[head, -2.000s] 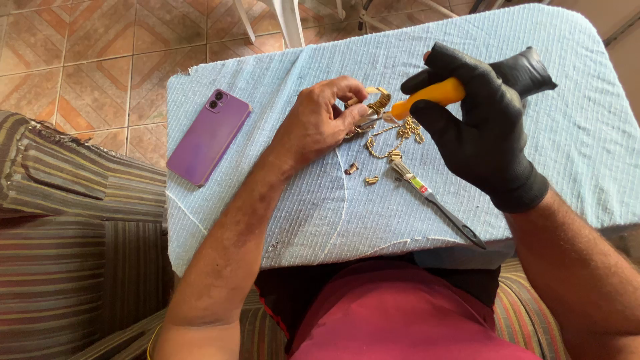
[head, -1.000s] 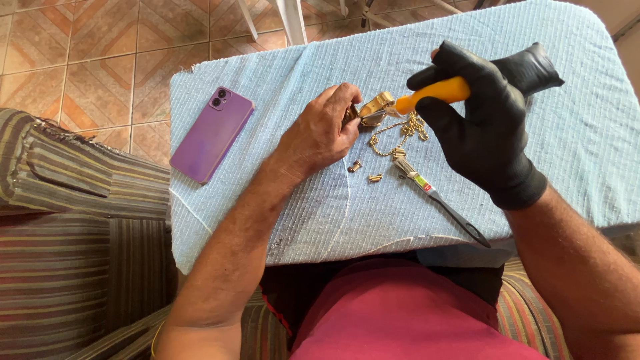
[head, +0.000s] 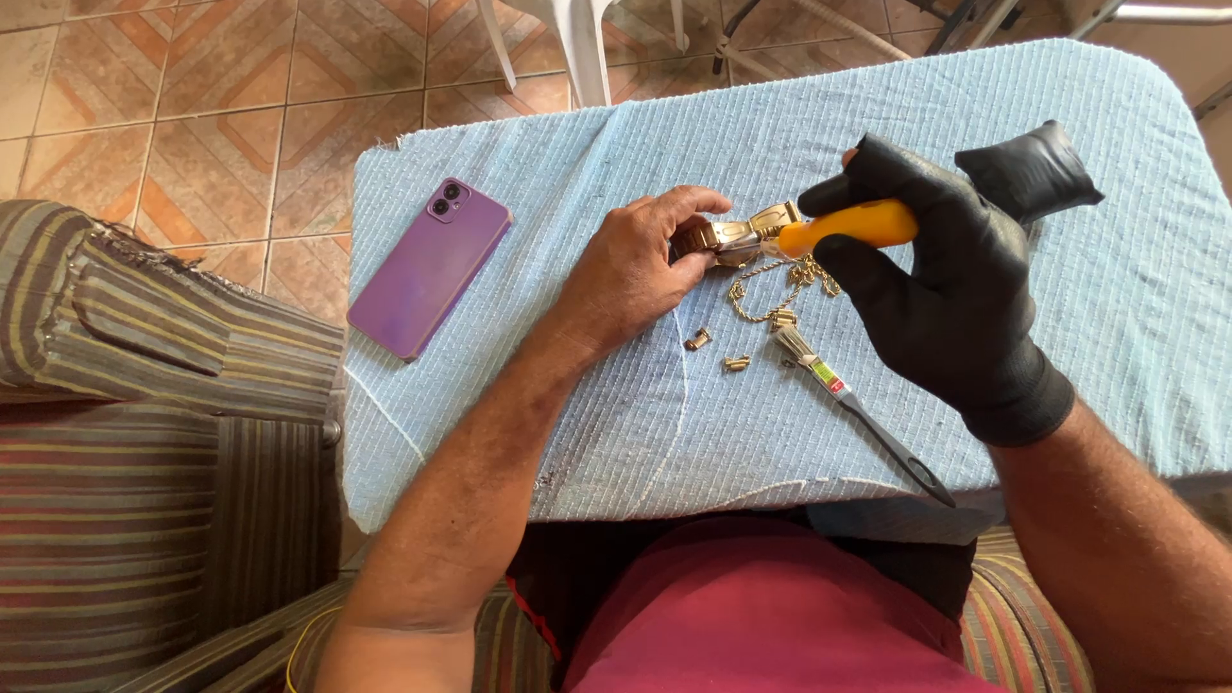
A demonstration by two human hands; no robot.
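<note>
My bare left hand [head: 640,260] holds a gold-coloured metal watch bracelet [head: 733,234] against the cloth. In my right hand [head: 948,279], in a black glove, is a tool with an orange handle [head: 852,227]; its tip meets the bracelet, and its exact kind is hidden. Just below lies a gold-coloured chain [head: 746,300]. Two small gold-coloured links [head: 698,339] [head: 736,364] rest apart on the cloth, and another gold-coloured piece [head: 783,318] touches the bristle end of a small brush with a dark handle [head: 871,419].
A light blue textured cloth [head: 597,423] covers the table. At its left lies a purple phone [head: 431,269], back up. A black pouch-like object [head: 1030,171] is at the right, beyond my gloved hand. A striped sofa [head: 144,327] stands left, and white chair legs [head: 577,48] stand behind.
The bracelet has been turned in my left hand and now shows its wide band. My right hand keeps the orange-handled tool against it.
</note>
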